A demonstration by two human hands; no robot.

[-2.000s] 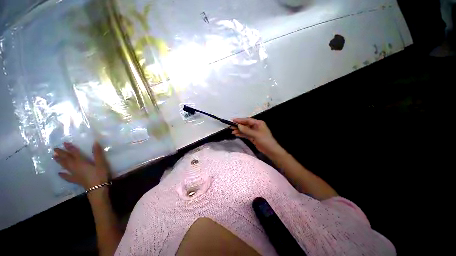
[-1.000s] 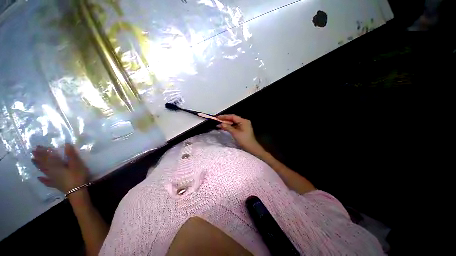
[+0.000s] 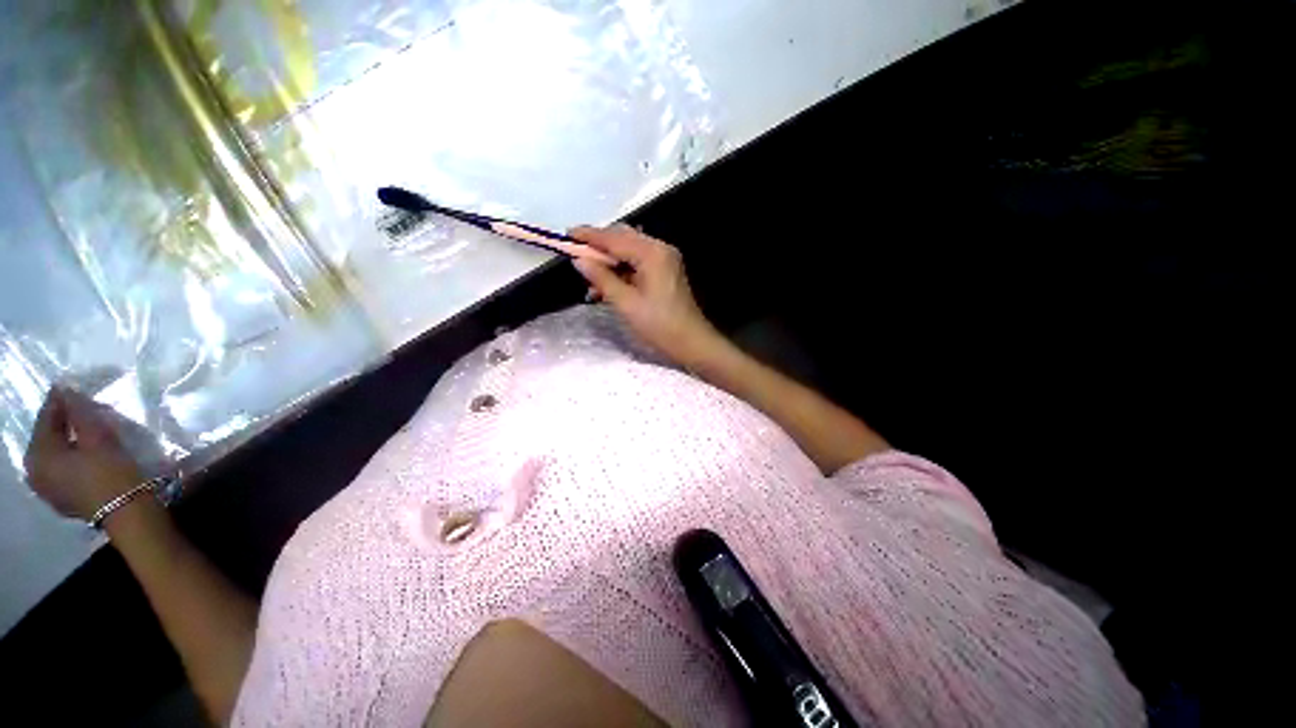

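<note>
A large clear plastic bag with yellow-gold print lies on the white table, shiny and crinkled, cut off by the top and left edges. My right hand holds a small brush by its handle. The dark bristle head is over small dark marks on the plastic, right of the gold print. Whether the bristles touch is unclear. My left hand, with a bracelet at the wrist, is at the bag's lower left with fingers curled on the plastic. The fingertips are partly hidden.
The white table's front edge runs slanting from lower left to upper right, close to my pink knit top. A black device hangs over my top. The area right of the table is dark, with faint yellowish print at the upper right.
My left hand has gone from flat and spread to curled on the plastic. The brush stays by the small marks. The view has shifted, and the dark table spot is out of view.
</note>
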